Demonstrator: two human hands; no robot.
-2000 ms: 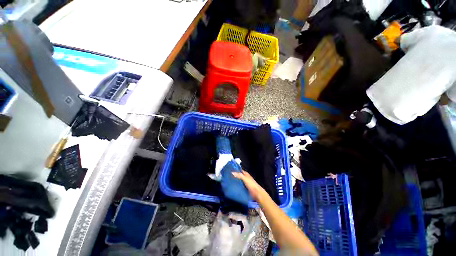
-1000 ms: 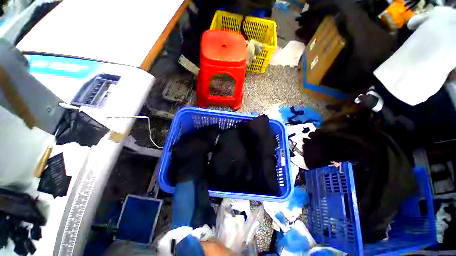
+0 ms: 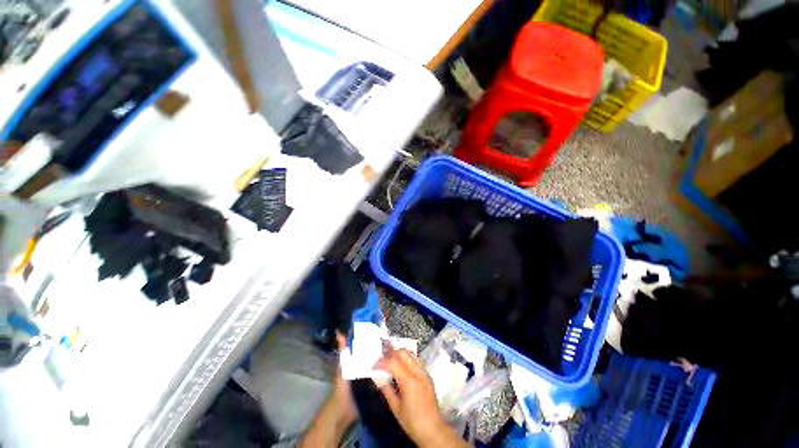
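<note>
A bundle of dark and blue pieces with a bright white piece [image 3: 366,352] around its middle is held over my lap at the bottom centre. My left hand [image 3: 342,376] grips the bundle from its left side, partly hidden behind the white piece. My right hand [image 3: 407,378] has its fingers on the right edge of the white piece. Black cut pieces [image 3: 517,271] lie in a blue plastic basket [image 3: 491,329] in front of me, to the right of the bundle.
A white machine table [image 3: 254,271] with black scraps [image 3: 162,241] runs along the left. A red stool [image 3: 547,74] and a yellow basket [image 3: 644,61] stand behind the blue basket. Another blue basket [image 3: 644,394] and a cardboard box [image 3: 745,131] are at right.
The bundle has moved from the blue basket towards my lap. My left hand has come into view on it. The view has swung left, showing more of the table.
</note>
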